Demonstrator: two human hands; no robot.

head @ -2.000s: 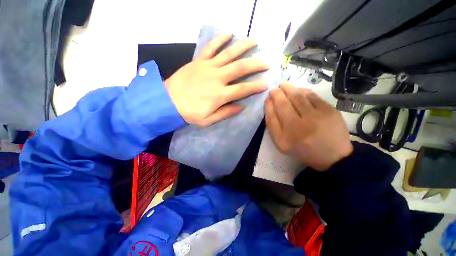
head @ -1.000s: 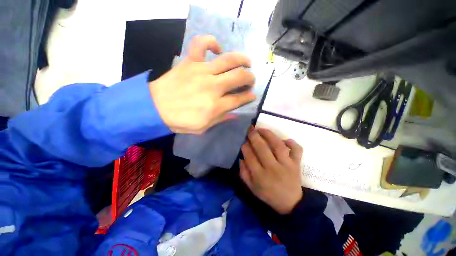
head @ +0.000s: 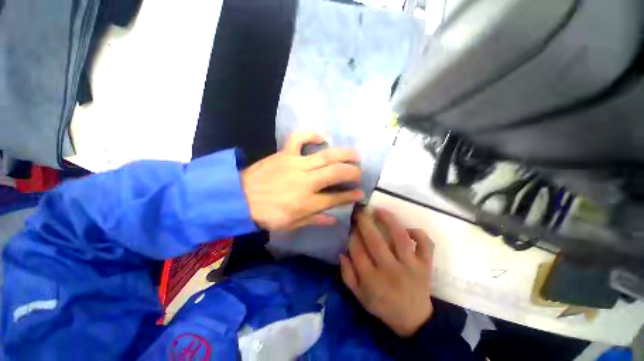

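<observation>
A grey-faced panel (head: 332,77) lies lengthwise on the white table, left of the sewing machine head (head: 522,63). A black fabric panel (head: 243,84) shows along its left side. My left hand (head: 303,185) rests on the lower part of the grey panel, fingers bent and apart. My right hand (head: 390,271) is at the panel's lower right edge, fingertips touching it near the table's front edge, thumb apart. Whether it pinches cloth is hidden. The needle area is mostly hidden behind the blurred machine head.
Black-handled scissors (head: 519,211) lie right of the machine, blurred and partly hidden. A dark block (head: 579,282) sits on a yellowish pad at the right table edge. Grey layered cloth (head: 35,77) hangs at the far left. A red slatted basket (head: 194,271) is below my left forearm.
The view has shifted. More of the grey and black panels shows beyond my left hand, which now lies nearer their lower end. My right hand has moved from over the panel to its lower edge.
</observation>
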